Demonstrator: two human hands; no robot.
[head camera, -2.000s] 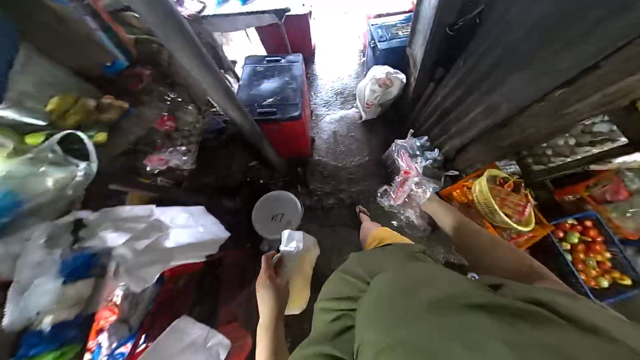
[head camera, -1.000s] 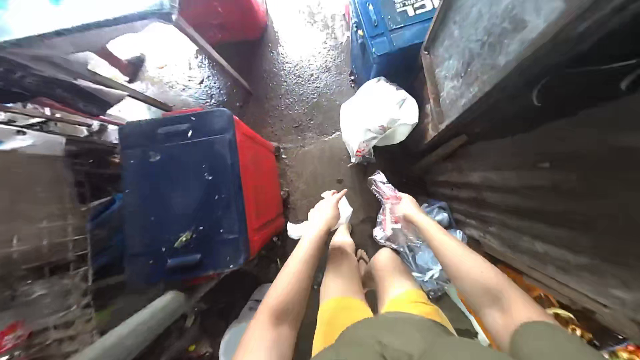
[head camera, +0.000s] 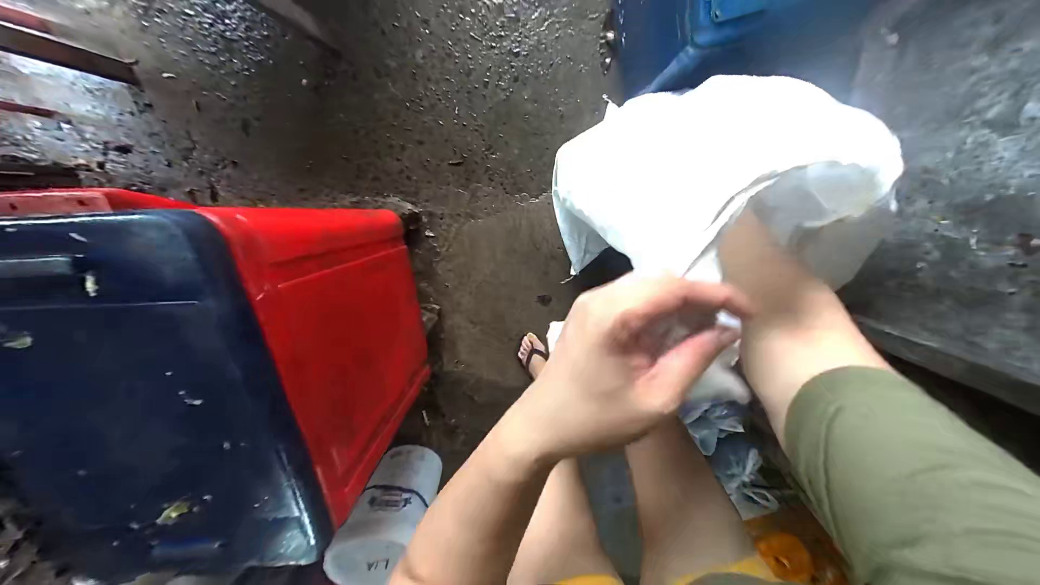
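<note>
A large white sack (head camera: 699, 171) stands at the upper right with its mouth facing me. My right forearm (head camera: 784, 284) reaches into that mouth, and the sack hides my right hand. Just below the rim, my left hand (head camera: 642, 349) has curled fingers, with a bit of white plastic between thumb and forefinger. Whether this bit belongs to the sack or is a separate piece, I cannot tell. Under my left hand, crumpled clear plastic bags (head camera: 731, 455) lie low beside my leg.
A red bin (head camera: 341, 325) with a dark blue lid (head camera: 122, 390) fills the left side. A white bucket (head camera: 390, 504) sits by its lower corner. Behind the sack is a blue container (head camera: 747, 41); a grey panel (head camera: 967, 179) borders the right. The concrete floor (head camera: 487, 284) looks wet.
The view has moved forward, close to the white sack. My right hand, which held a clear and red plastic bag, has gone into the sack. My left hand has come over beside its rim.
</note>
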